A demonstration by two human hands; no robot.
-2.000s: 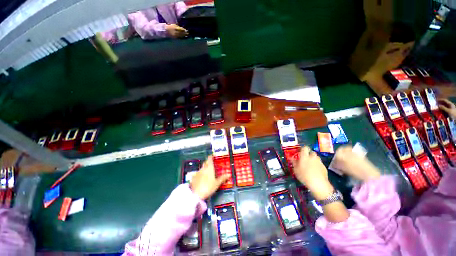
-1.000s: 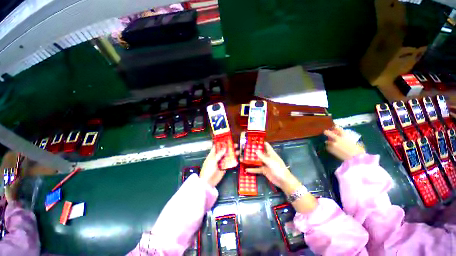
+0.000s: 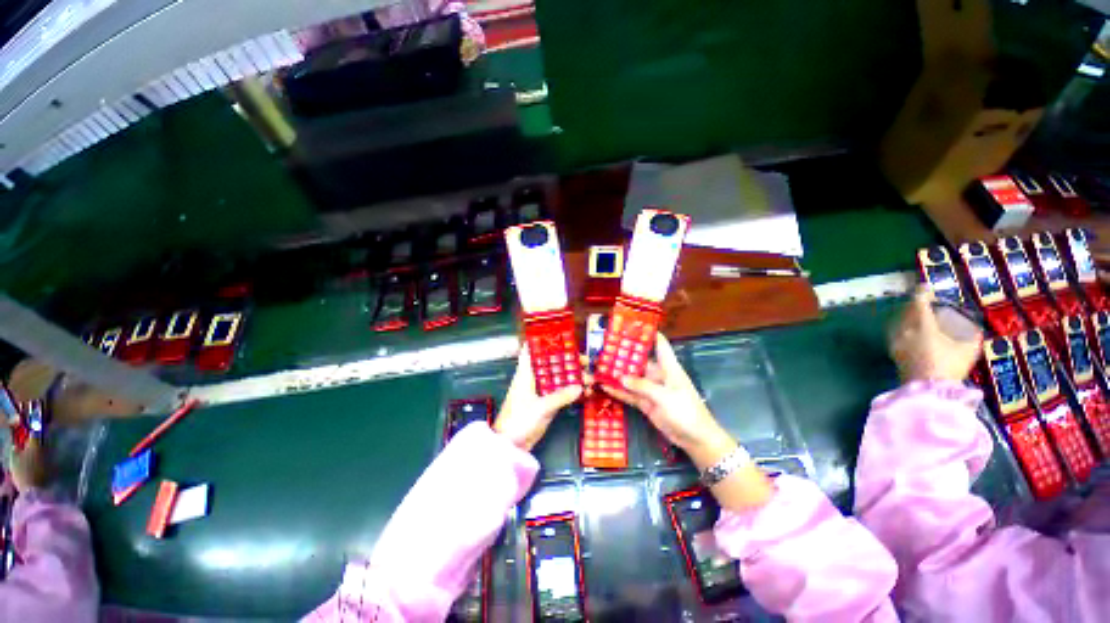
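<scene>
My left hand [image 3: 532, 402] holds an open red flip phone [image 3: 548, 304] upright by its keypad half; its screen half shows white. My right hand [image 3: 663, 396], with a metal watch on the wrist, holds a second open flip phone [image 3: 643, 292], tilted to the right, its screen also white. The tops of the two phones are apart. A third open flip phone [image 3: 604, 432] lies between my hands, its upper part partly hidden. Below, black-faced phones with red rims [image 3: 556, 572] lie in a clear blister tray [image 3: 621, 517].
Behind are a brown board [image 3: 755, 302] with a closed phone [image 3: 604, 270] and paper sheets [image 3: 718, 207]. Rows of open phones [image 3: 1035, 389] stand at right, beside another worker's hand [image 3: 935, 341]. Small cards [image 3: 162, 509] and a red stick [image 3: 164, 426] lie left. Another worker's hand shows far left.
My hands have raised the two phones from the tray, and their screens have turned white in the last second. The other worker's hand at right has moved right, to the rows of phones.
</scene>
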